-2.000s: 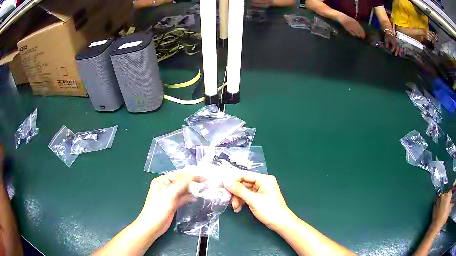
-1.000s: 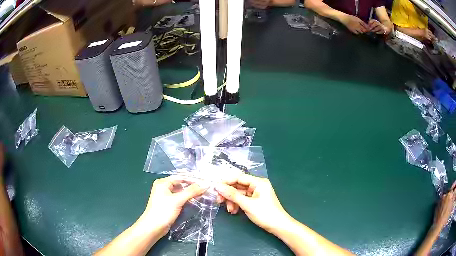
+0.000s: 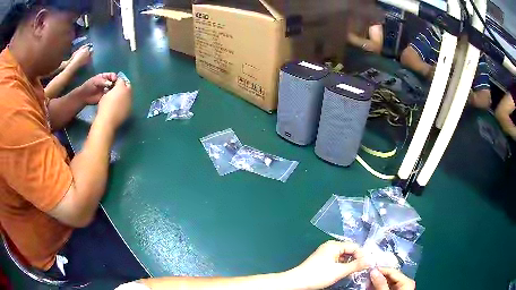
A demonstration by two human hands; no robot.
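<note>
My left hand (image 3: 331, 263) is at the bottom right of the head view, its fingers pinching a clear zip-lock bag (image 3: 362, 277). My right hand (image 3: 393, 278) is beside it, cut off by the bottom edge, with its thumb and fingers at the same bag. Glare and the fingers hide most of this bag and what is in it. A pile of filled bags (image 3: 396, 212) with dark specks lies just beyond my hands, overlapping on the green table.
Two grey speakers (image 3: 343, 122) stand before a cardboard carton (image 3: 237, 54). White posts (image 3: 433, 107) rise at the right, near yellow cables (image 3: 376, 170). More filled bags (image 3: 249, 158) lie left of the speakers. A person in an orange shirt (image 3: 28, 153) sits at the left.
The view has turned left, so the pile and my hands now appear at the lower right and the seated person at the left has come into view. My hands remain at the bag.
</note>
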